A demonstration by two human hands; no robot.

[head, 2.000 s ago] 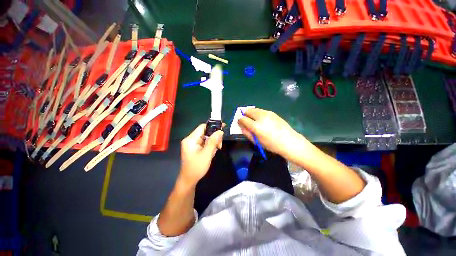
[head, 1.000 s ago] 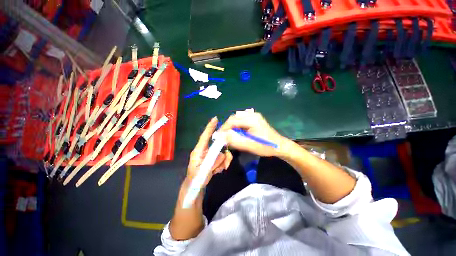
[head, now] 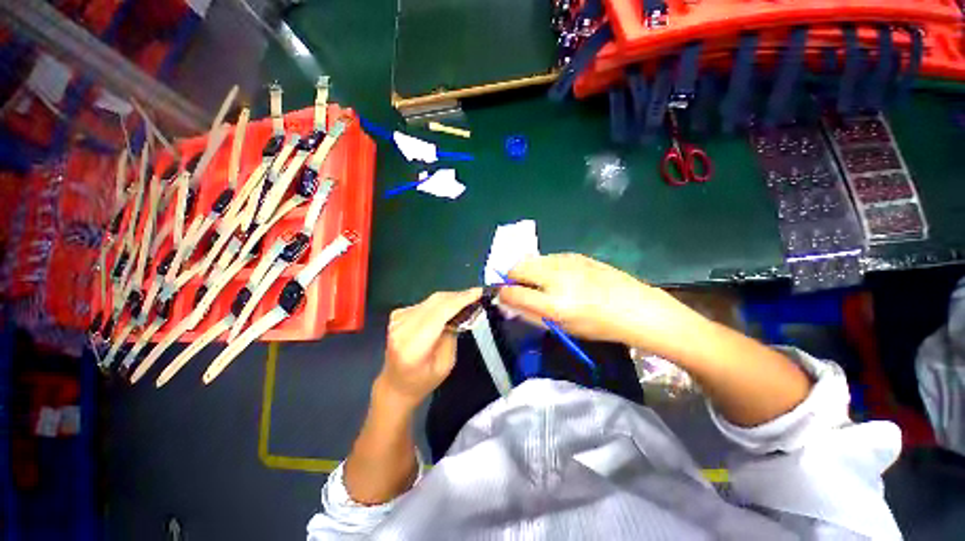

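Observation:
A wristwatch with a pale strap is held at the bench's front edge, its strap hanging toward my lap. Its small dark case is mostly hidden by fingers. My left hand grips the watch from the left. My right hand holds a blue stick tool like a pencil, its back end pointing down to the right, and its fingers meet the watch. Whether the tip touches the case cannot be told. A white wipe lies on the bench just beyond my right fingers.
An orange-red tray of pale-strap watches stands left. Blue sticks with white wipes, a blue round piece and clear plastic scrap lie behind. Red scissors, blister trays and navy-strap watches are right.
The strap has swung from lying over my left wrist to hanging down between my hands. My right hand has moved slightly right and down, uncovering the white wipe.

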